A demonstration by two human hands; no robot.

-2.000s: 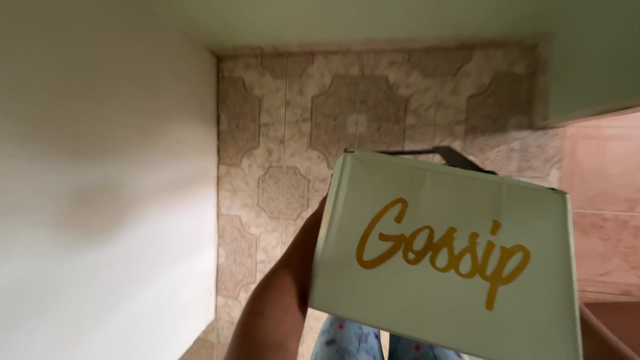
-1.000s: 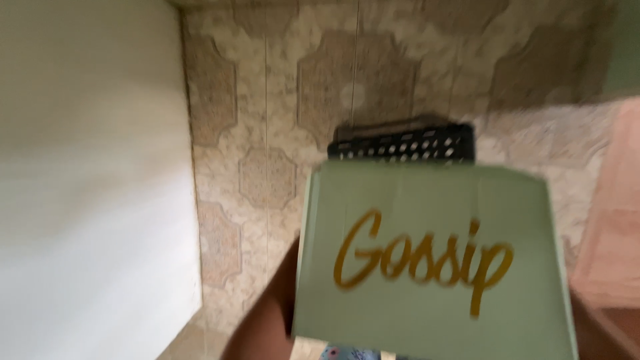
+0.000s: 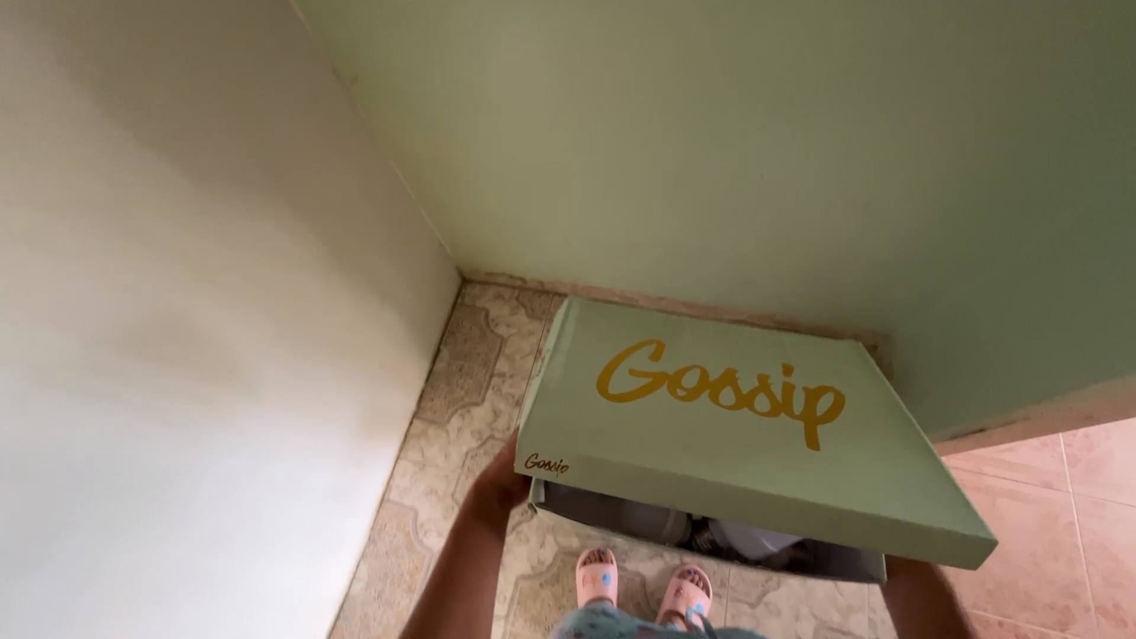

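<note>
A pale green cardboard box, with gold lettering on its lid (image 3: 710,444), is held up at the lower right of the head view. Its lid sits tilted, and a gap along the near side shows light-coloured items (image 3: 754,537) inside, too dim to name. My left hand (image 3: 513,475) grips the box at its left side, the fingers hidden behind it. At the right end, my right hand (image 3: 914,572) holds it from below, mostly covered by the lid.
A white wall (image 3: 195,355) rises at left and a green wall (image 3: 666,160) ahead. Below is patterned tile floor (image 3: 444,461), with pink tiles (image 3: 1038,524) at right. My feet in pink slippers (image 3: 596,577) stand beneath the box.
The view has shifted to show more of the green wall. The near side of the box and its gap have come into sight. A black perforated item seen beyond the box earlier no longer shows.
</note>
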